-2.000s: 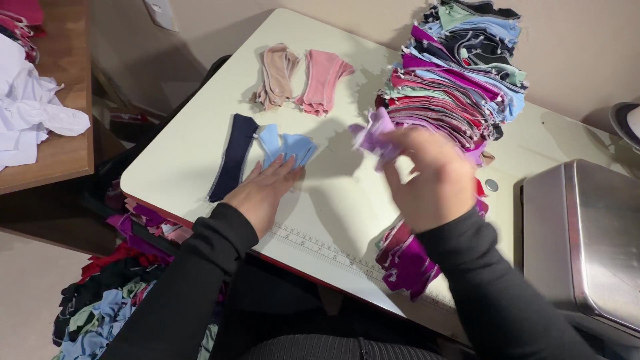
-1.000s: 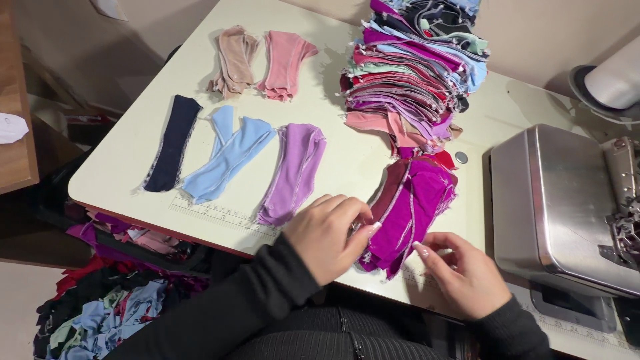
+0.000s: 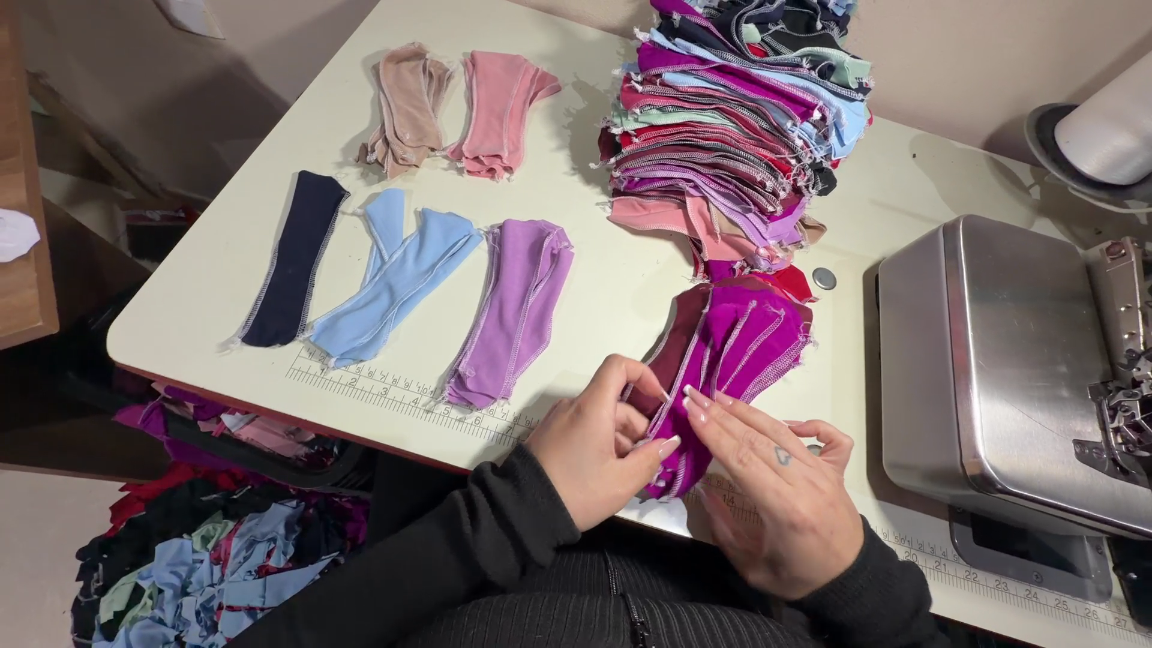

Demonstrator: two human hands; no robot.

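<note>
My left hand pinches the near left edge of a stack of magenta fabric strips with overlocked edges. My right hand lies with its fingertips on the same stack; whether it grips any cloth is unclear. Maroon strips show along the stack's left side, and a bit of red cloth at its far end. Left of my hands lie a lilac stack, crossed light blue strips and a navy strip. Beige and pink stacks lie farther back.
A tall pile of many-coloured strips stands at the back. A metal-cased sewing machine is on the right, with a thread cone behind it. A small metal disc lies nearby. Fabric scraps fill the lower left, below the table.
Two seconds ago my right hand held lilac cloth in the air and my left was at the light blue pieces. The lilac stack now lies beside them, and both hands are at the magenta stack.
</note>
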